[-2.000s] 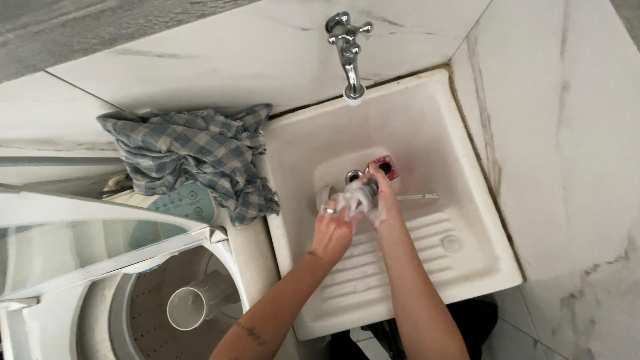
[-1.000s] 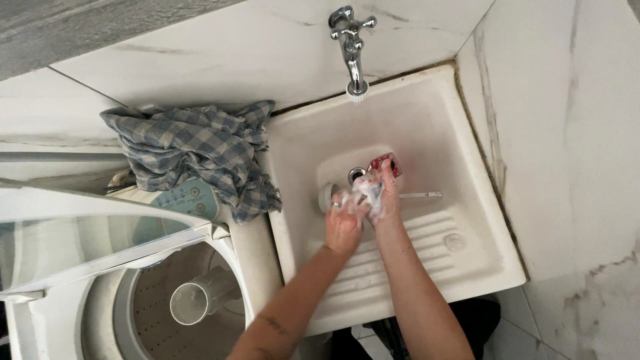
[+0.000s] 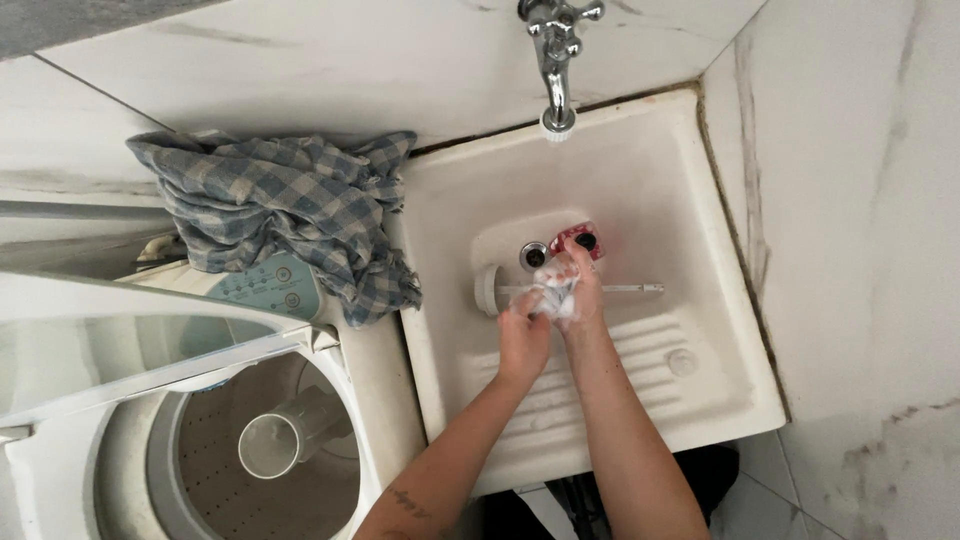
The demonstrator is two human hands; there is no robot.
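Note:
Over the basin of a white laundry sink (image 3: 450,360), my left hand (image 3: 525,330) and my right hand (image 3: 585,292) meet around a foamy, whitish soft item (image 3: 556,297). Suds cover its shape, so I cannot tell what it is. Just beyond my right fingertips sits a red patterned container with a black round part (image 3: 592,234). A white round cap or disc (image 3: 487,289) lies left of my hands. A thin pale rod (image 3: 634,288) runs behind my hands, its tip showing to the right.
A chrome tap (image 3: 556,82) juts from the marble-look wall above the sink. The metal drain (image 3: 534,256) lies beyond my hands. At left, a checked cloth (image 3: 277,195) drapes over the control panel (image 3: 262,289) of an open top-loading washing machine (image 3: 382,390).
My hands have stayed together over the basin, with small shifts of the fingers around the foamy item. The container, rod and cloth have not plainly moved.

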